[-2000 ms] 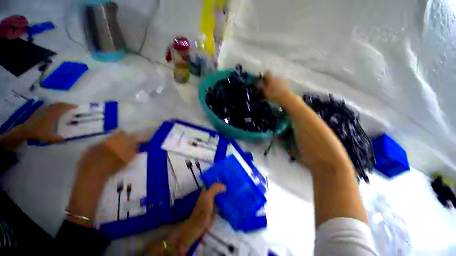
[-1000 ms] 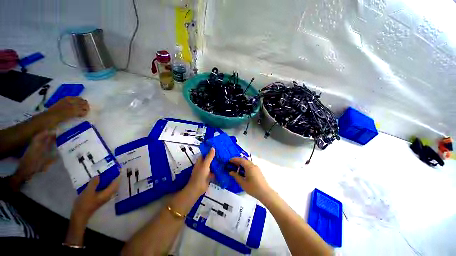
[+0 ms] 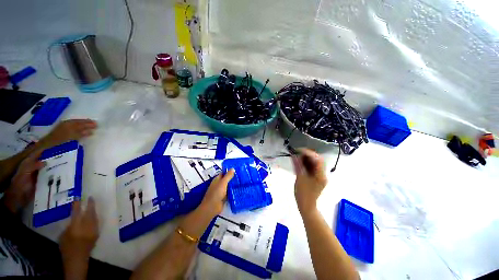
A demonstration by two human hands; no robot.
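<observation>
My left hand [image 3: 216, 196] holds a blue blister tray [image 3: 246, 187] by its left edge, recesses facing up, above the retail boxes. My right hand [image 3: 309, 178] is raised to the right of the tray, fingers closed on a blurred black USB cable [image 3: 309, 163]; a thin end sticks out to the left. A teal basin [image 3: 241, 130] and a grey basin [image 3: 298, 134], both heaped with black cables, stand behind my hands. A retail box [image 3: 247, 244] lies flat in front of the tray. More retail boxes [image 3: 143, 198] overlap to the left.
Another blue tray [image 3: 355, 231] lies at right. A stack of nested trays [image 3: 387, 127] stands near the wall. Clear plastic film [image 3: 402, 205] lies at right. A co-worker's hands [image 3: 79, 232] are at left around a retail box [image 3: 56, 183]. A kettle [image 3: 86, 63] and bottles stand behind.
My right hand has moved from the tray out to the right with the cable. My left hand still holds the tray. The co-worker's box has moved left.
</observation>
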